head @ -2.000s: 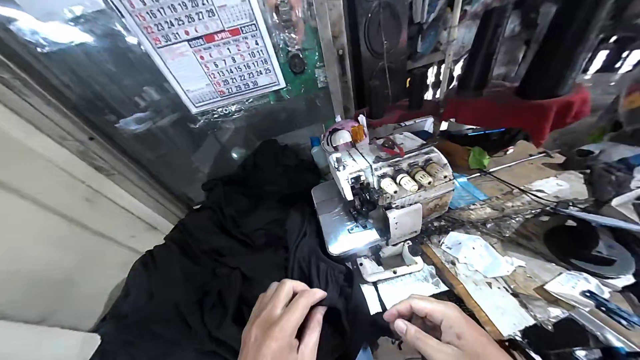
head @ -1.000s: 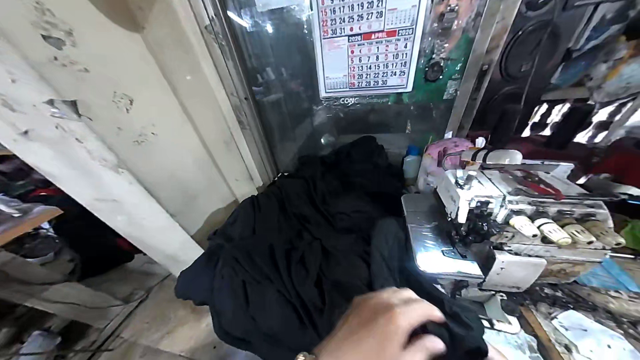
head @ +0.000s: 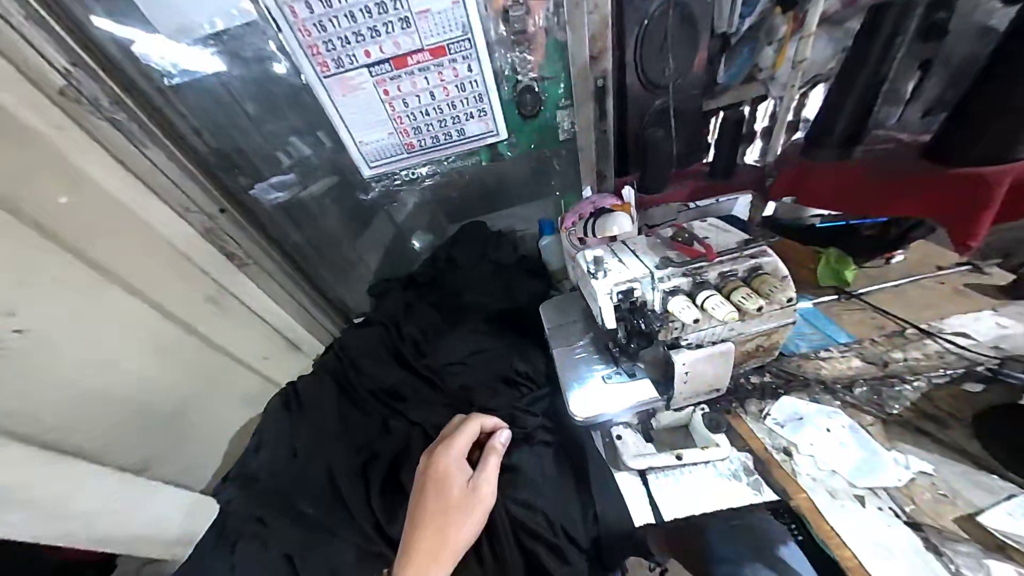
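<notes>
My left hand (head: pixel 460 488) reaches in from the bottom middle over a large heap of black fabric (head: pixel 400 368). Its thumb and index fingertips meet; whether a bit of the fabric is pinched between them cannot be told. To the right stands a white overlock sewing machine (head: pixel 688 296) with several cream tension dials. The heap lies against the left side of its shiny metal bed plate (head: pixel 596 360). My right hand is outside the view.
A wooden post and pale panel (head: pixel 120 320) bound the left side. Behind is a clear pane with a wall calendar (head: pixel 424 88). A blue-capped bottle (head: pixel 550 244) stands behind the machine. Paper scraps (head: pixel 840 440), a black cable and a blue cloth piece (head: pixel 812 328) lie to the right.
Two seconds ago both hands were at the fabric near the machine's front; now only the left shows. The view swung left and then back right.
</notes>
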